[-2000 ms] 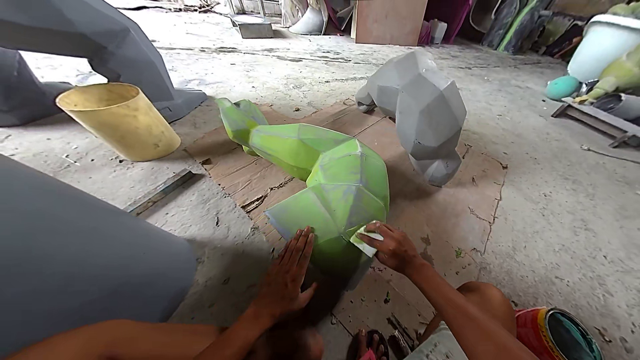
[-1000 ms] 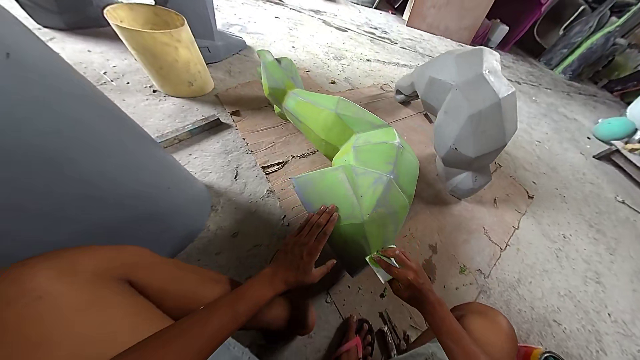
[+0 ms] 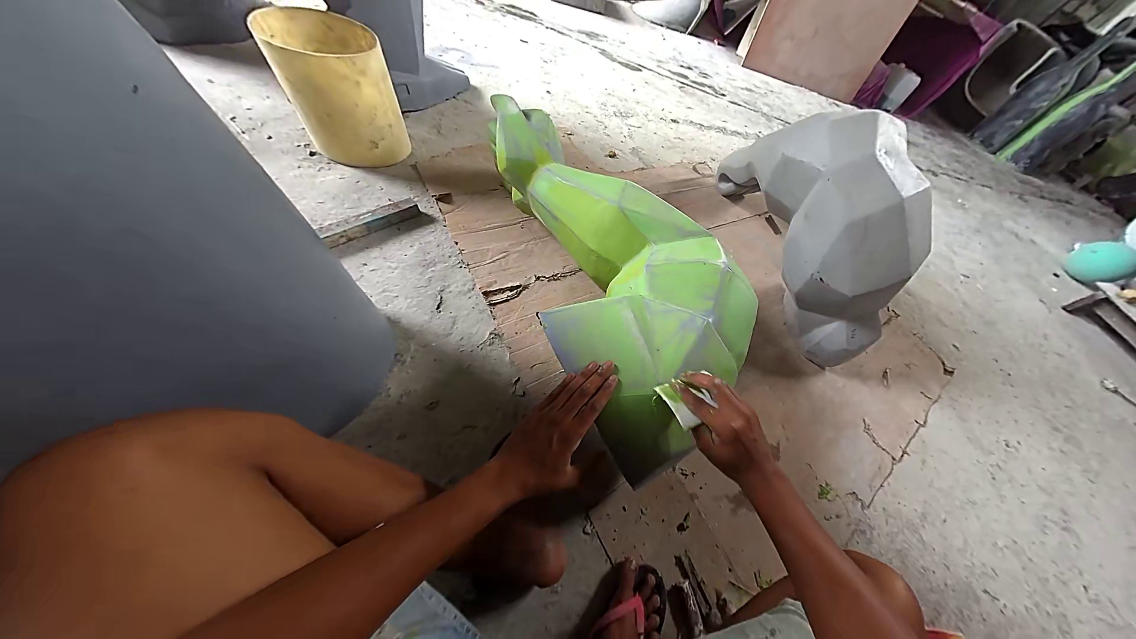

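Observation:
A faceted arm-shaped sculpture piece, green with grey patches, lies on flattened cardboard. My left hand rests flat with fingers extended on the left edge of its near, broad end. In my right hand is a folded white-and-green pad, pinched between thumb and fingers against the sculpture's near right side. The pad's material cannot be told. Beyond, on the right of the cardboard, stands a bent, grey faceted sculpture piece.
A large smooth grey form stands close on the left. Behind it are a yellow open container and a flat bar on the concrete floor. A turquoise rounded object lies far right. My sandalled foot is below.
My right hand with the pad has moved a little up the sculpture from its lower edge, where it was a second ago. My left hand stays on the near end.

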